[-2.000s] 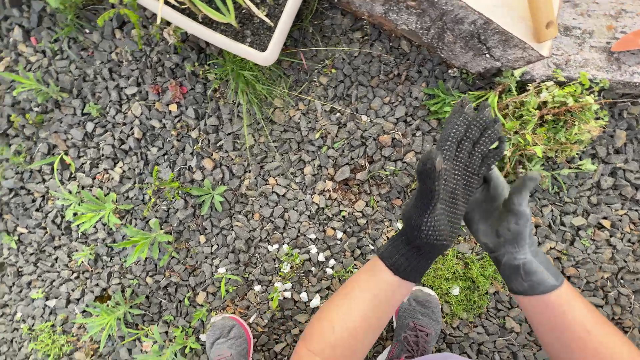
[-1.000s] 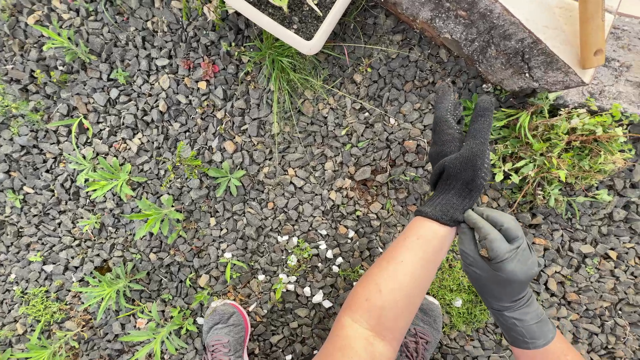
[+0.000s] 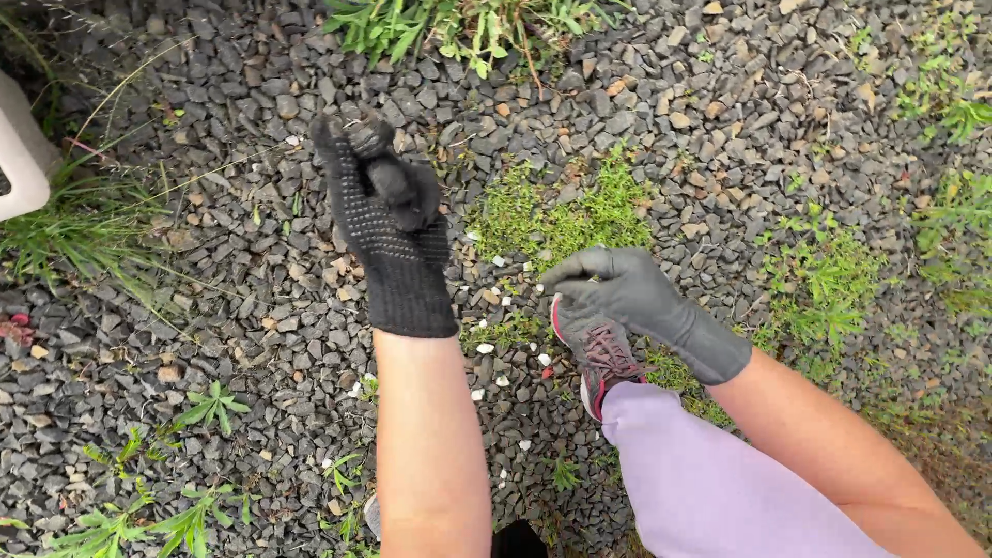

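My left hand (image 3: 391, 225), in a black knit glove with rows of grip dots, is raised over the gravel (image 3: 256, 333) left of centre. Its fingers are partly curled; whether anything lies within them I cannot tell. My right hand (image 3: 635, 298), in a smooth dark grey glove, is above the grey and pink sneaker (image 3: 604, 345), its fingers bent and a gap showing beside the thumb, with nothing visible in it. Low green ground cover (image 3: 566, 213) grows just beyond the right hand. White stones (image 3: 485, 348) are scattered between the two arms.
A pale plastic container's edge (image 3: 19, 155) stands at the far left, beside a grass clump (image 3: 85, 225). A heap of green weeds (image 3: 480, 27) lies at the top. Leafy weeds grow at lower left (image 3: 213, 407) and at right (image 3: 829, 283).
My hands, close together at the wrist a second ago, are now apart. The left hand's fingers have curled. The view has shifted strongly to the right, and a leg in lilac trousers now shows.
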